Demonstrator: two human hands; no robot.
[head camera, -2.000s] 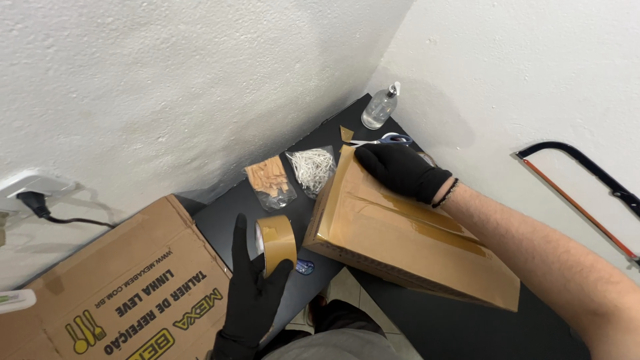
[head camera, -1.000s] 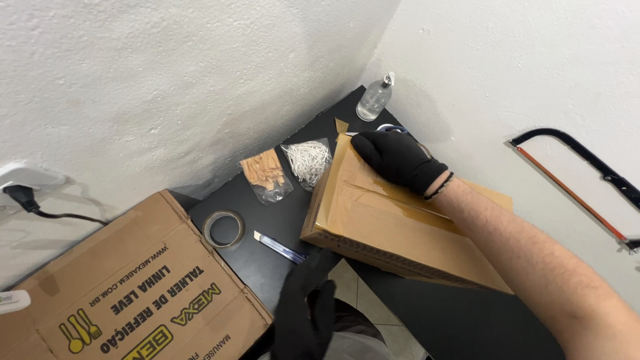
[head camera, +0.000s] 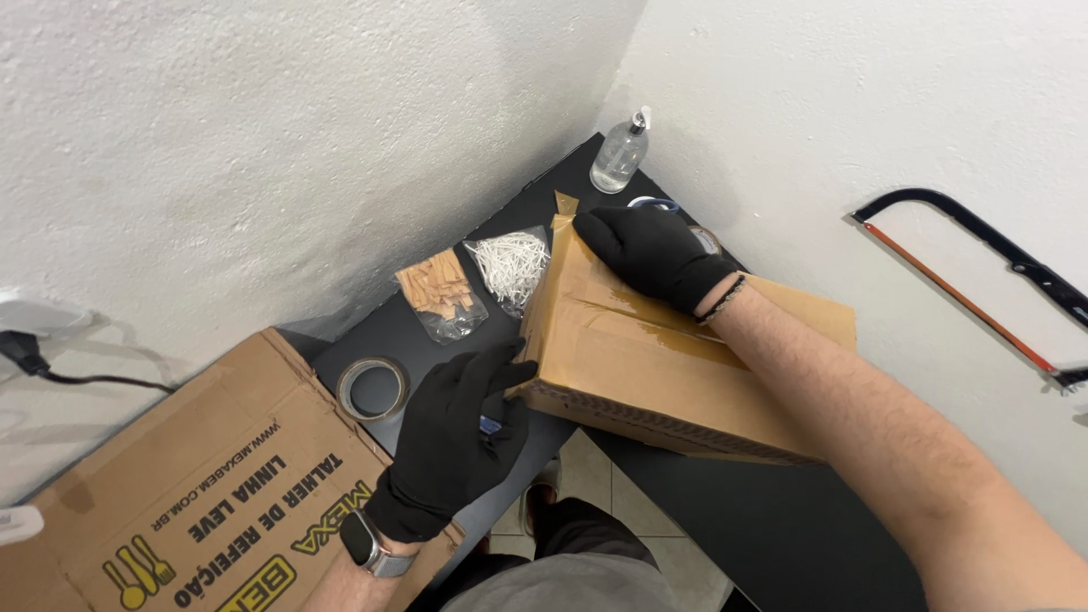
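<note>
A cardboard box (head camera: 646, 365) with brown packing tape along its top lies tilted on the dark table. My right hand (head camera: 646, 255), in a black glove, rests on the box's top near its far corner, beside a loose tape end (head camera: 564, 206); its palm side is hidden. My left hand (head camera: 463, 429), also black-gloved, is at the box's near left corner with its fingers apart, fingertips at the edge. Part of a blue utility knife (head camera: 489, 424) shows behind its fingers; whether it is held is unclear. A roll of packing tape (head camera: 372, 389) lies flat left of this hand.
Clear bags of wooden pieces (head camera: 438, 285) and white sticks (head camera: 510, 263) lie by the wall. Behind are a pump bottle (head camera: 620, 153), blue scissors handles (head camera: 654, 205) and another tape roll (head camera: 704, 240). A printed cardboard box (head camera: 212, 476) is left; a hacksaw (head camera: 960, 289) hangs right.
My left hand held the tape roll two seconds ago; the roll now lies on the table. That hand has since moved up to the box's near corner. My right hand has let go of the scissors.
</note>
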